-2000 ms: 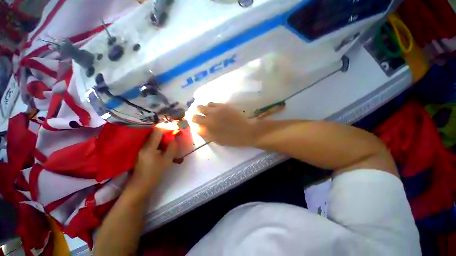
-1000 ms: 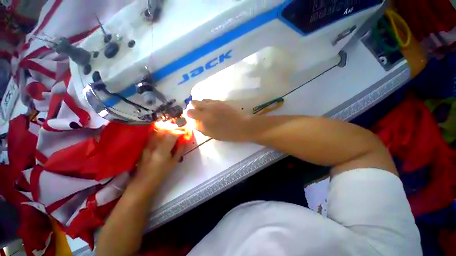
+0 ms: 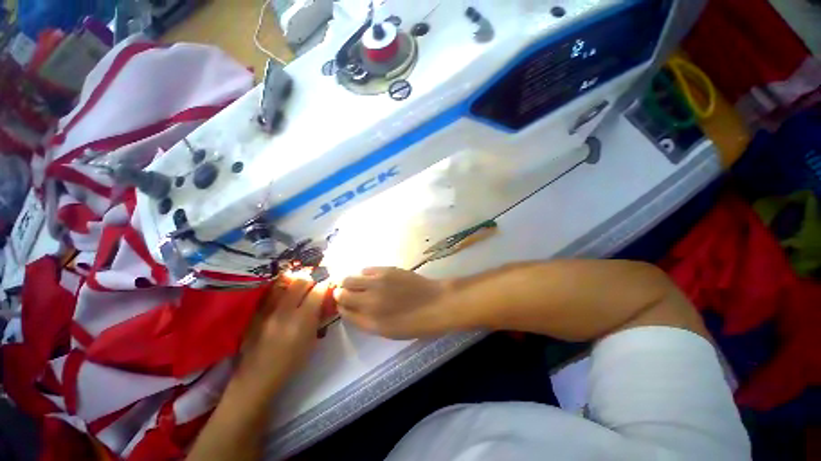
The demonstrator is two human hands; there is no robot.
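The red fabric panel (image 3: 212, 329) lies on the machine bed and runs to the brightly lit needle area (image 3: 302, 270) of the white lockstitch sewing machine (image 3: 423, 117). My left hand (image 3: 279, 324) lies over the panel's right end, just in front of the presser foot. My right hand (image 3: 392, 302) is close beside it on the right, fingers bent and pinched on the red cloth's edge near the needle. Glare hides the fingertips and the needle. White garment pieces with red binding (image 3: 117, 365) are heaped to the left.
Slim green and orange snips (image 3: 461, 241) lie on the bed right of the needle. A bobbin with red thread (image 3: 380, 42) sits on top of the head. The dark control panel (image 3: 572, 63) is at upper right. Red cloth (image 3: 734, 270) hangs beyond the table's right side.
The view has shifted, so the machine's top and bobbin now show. My right hand has moved from beside the presser foot toward the front edge, closer to my left hand.
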